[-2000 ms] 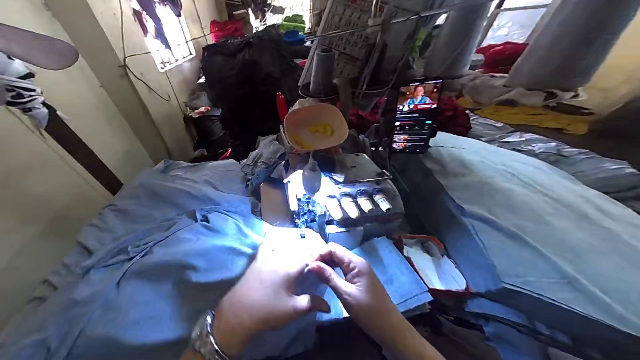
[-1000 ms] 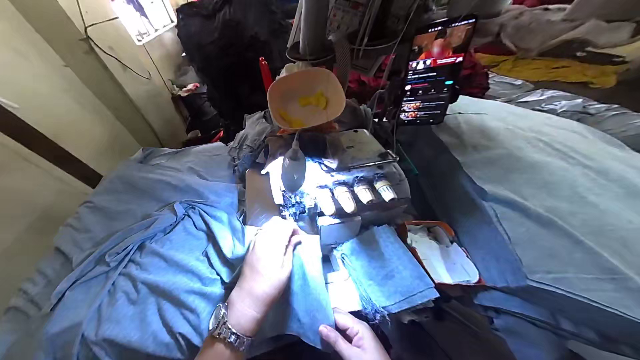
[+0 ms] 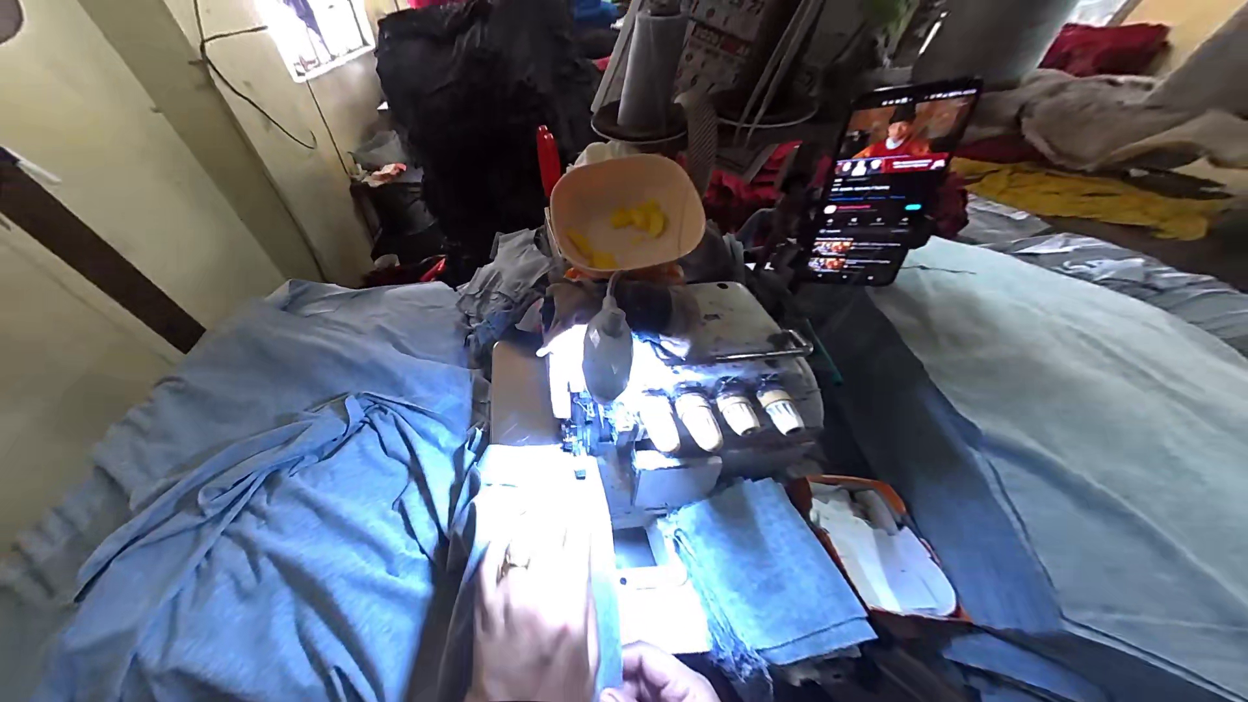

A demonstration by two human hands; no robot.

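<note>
A lit overlock sewing machine (image 3: 682, 429) with several tension dials stands at the centre. My left hand (image 3: 536, 604) lies over a strip of light blue fabric (image 3: 606, 604) in front of the presser foot, its fingers washed out by glare. At the bottom edge, my right hand (image 3: 658, 675) pinches the near end of that strip between thumb and fingers. A folded stack of blue fabric pieces (image 3: 775, 575) lies to the right of the machine's front. A small lamp (image 3: 607, 356) hangs over the needle area.
Blue cloth (image 3: 263, 546) is heaped at the left, and pale blue fabric (image 3: 1092, 439) spreads at the right. A peach bowl (image 3: 627, 175) with yellow pieces sits atop the machine. Behind at the right stands a lit phone (image 3: 887, 185). An orange-rimmed tray (image 3: 960, 609) holds white pieces.
My hands were close together two seconds ago; then the right moved down to the near end of the strip. Since one second ago, the left has moved nearer to me. The view has shifted.
</note>
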